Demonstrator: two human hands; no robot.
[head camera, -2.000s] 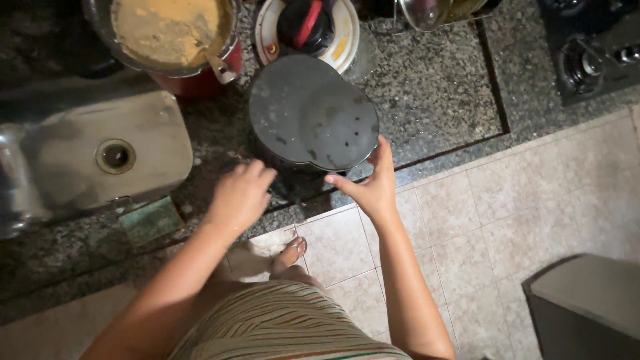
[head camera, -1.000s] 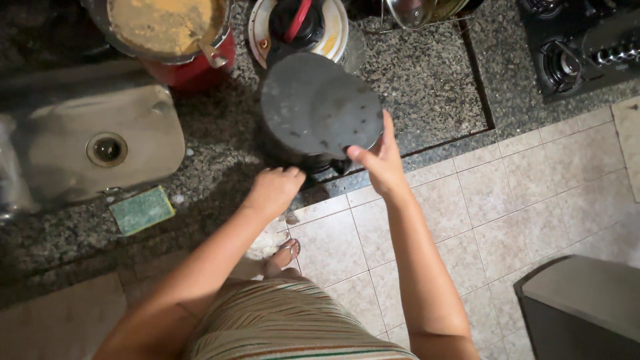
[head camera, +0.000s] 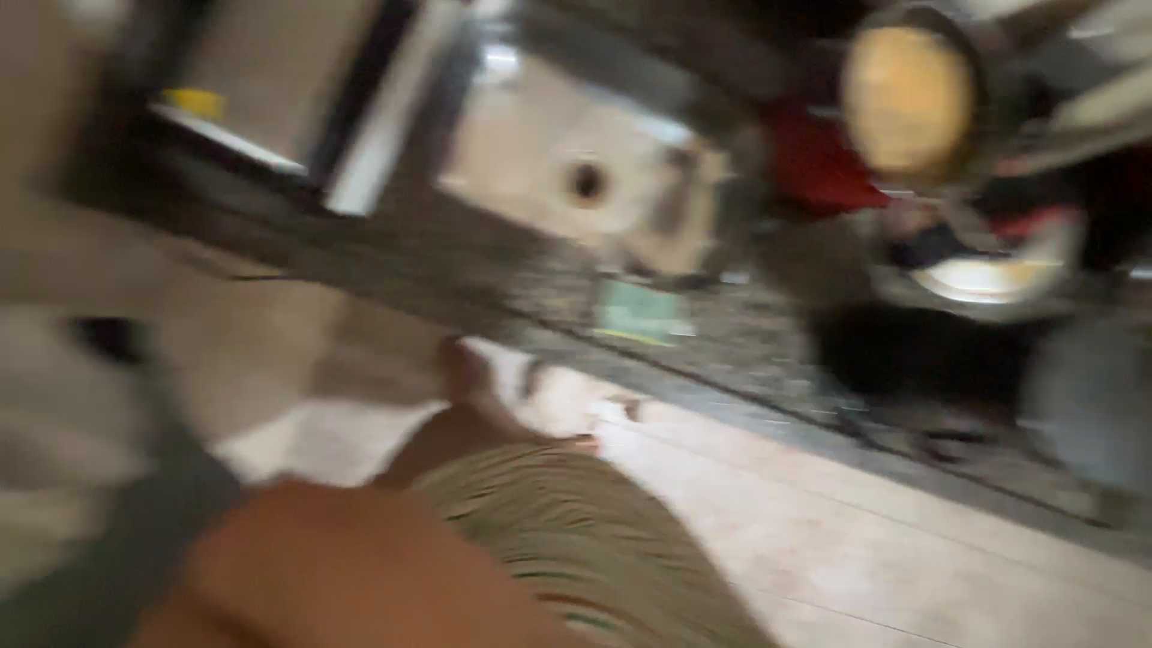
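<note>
Neither of my hands shows in this strongly blurred head view; only a bare arm or shoulder fills the lower left, beside my striped garment. A dark, blurred shape, perhaps the black appliance (head camera: 936, 369), stands on the granite counter at the right. Behind it lies a white and yellow plate (head camera: 990, 274) with something black and red on it. A pan with orange-yellow contents (head camera: 909, 99) rests beyond, near a red object (head camera: 814, 157). On the counter edge by the sink lies a green sponge (head camera: 641, 310).
The steel sink (head camera: 531, 135) with its round drain is at the upper middle. A dark-framed object with a yellow patch (head camera: 243, 81) stands at the upper left. Pale floor tiles (head camera: 864, 540) run along the counter's front edge.
The view has swung strongly to the left. Both hands, seen beside the black appliance one second ago, are out of the frame.
</note>
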